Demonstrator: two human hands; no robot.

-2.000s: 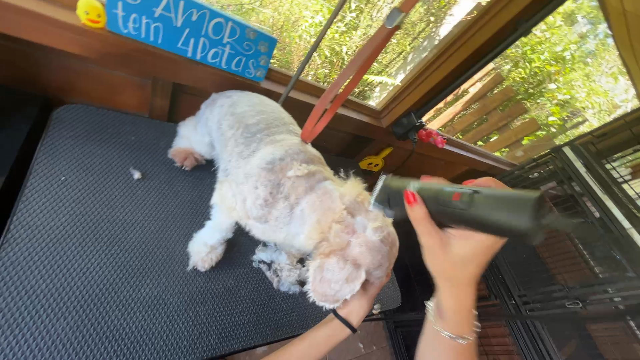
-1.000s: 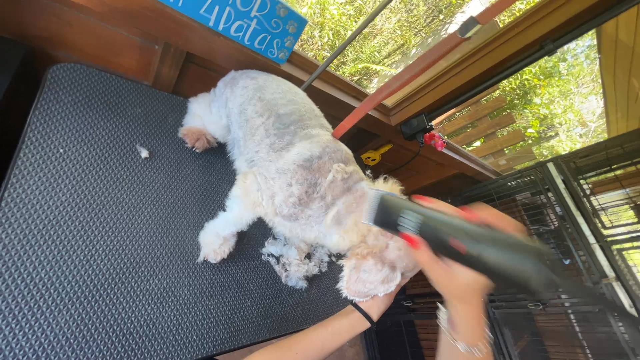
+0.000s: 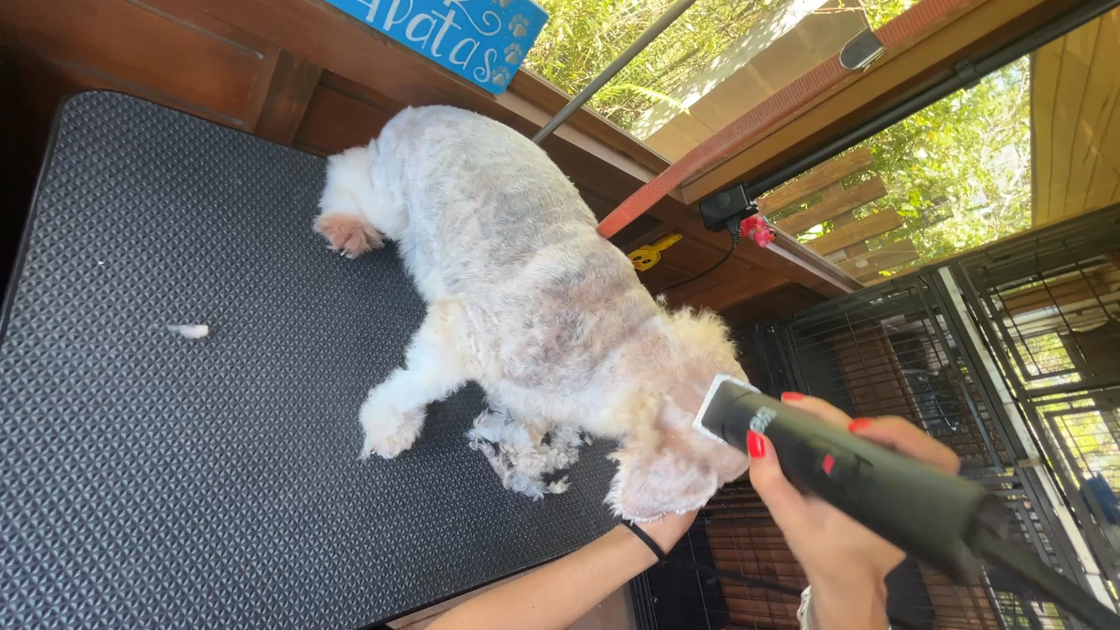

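Observation:
A small dog with clipped whitish fur (image 3: 525,262) stands on a black textured grooming table (image 3: 219,455), its head at the table's right end. My right hand (image 3: 840,490) grips a dark corded hair clipper (image 3: 840,464), whose blade edge rests against the fur of the dog's head. My left hand (image 3: 669,529), with a black band at the wrist, is under the head; its fingers are hidden behind the ear and head. A clump of cut fur (image 3: 525,451) lies beside the front leg, and a small white tuft (image 3: 190,331) lies farther left.
An orange-red strap (image 3: 744,131) runs from the dog up to the upper right, near a metal rod (image 3: 612,70). Black wire crates (image 3: 884,376) stand at the right. A blue painted sign (image 3: 455,35) is near the windows. The clipper's cord trails to the lower right.
The clipper in my right hand has moved from the top of the neck and head area onto the side of the head by the ear. The view has shifted somewhat. My left hand stays under the head.

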